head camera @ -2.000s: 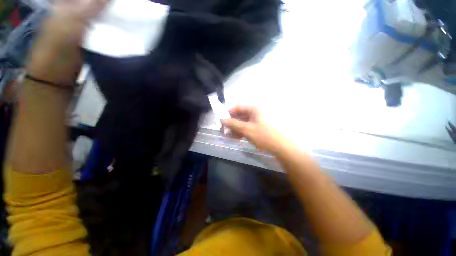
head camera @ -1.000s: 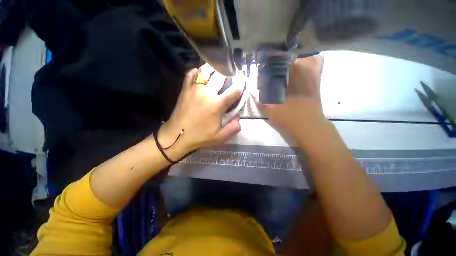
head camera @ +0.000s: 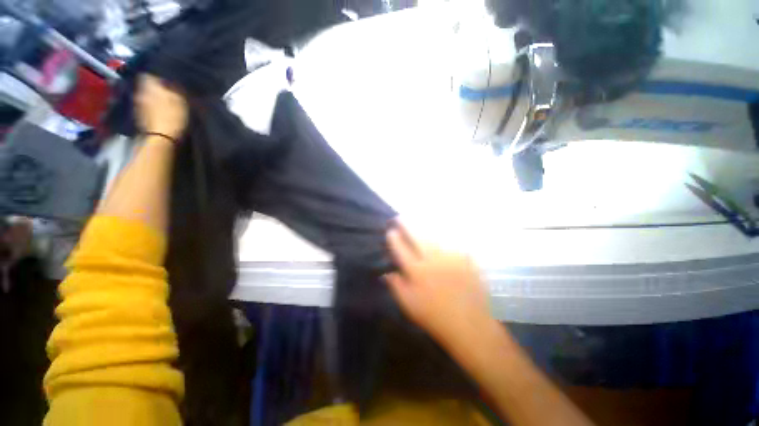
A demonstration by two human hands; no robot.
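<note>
The black garment [head camera: 308, 187] is spread from the upper left across the table's front edge and hangs down towards my lap. My left hand [head camera: 161, 108] grips its cloth at the upper left, fingers partly hidden. My right hand [head camera: 433, 279] pinches the garment's edge between thumb and fingers near the table's front. A small pale patch [head camera: 262, 54] shows against the black cloth at the top. The picture is somewhat blurred.
The sewing machine head [head camera: 649, 112] stands at the upper right, with a dark green fluffy bundle [head camera: 607, 37] on it. Its dark grey block [head camera: 528, 169] is over the table. Thread snips [head camera: 722, 204] lie at the right. Red and grey items are at far left.
Both hands have left the needle area. My left hand has moved far to the upper left and my right hand down and left. The garment is now stretched between them, away from the machine.
</note>
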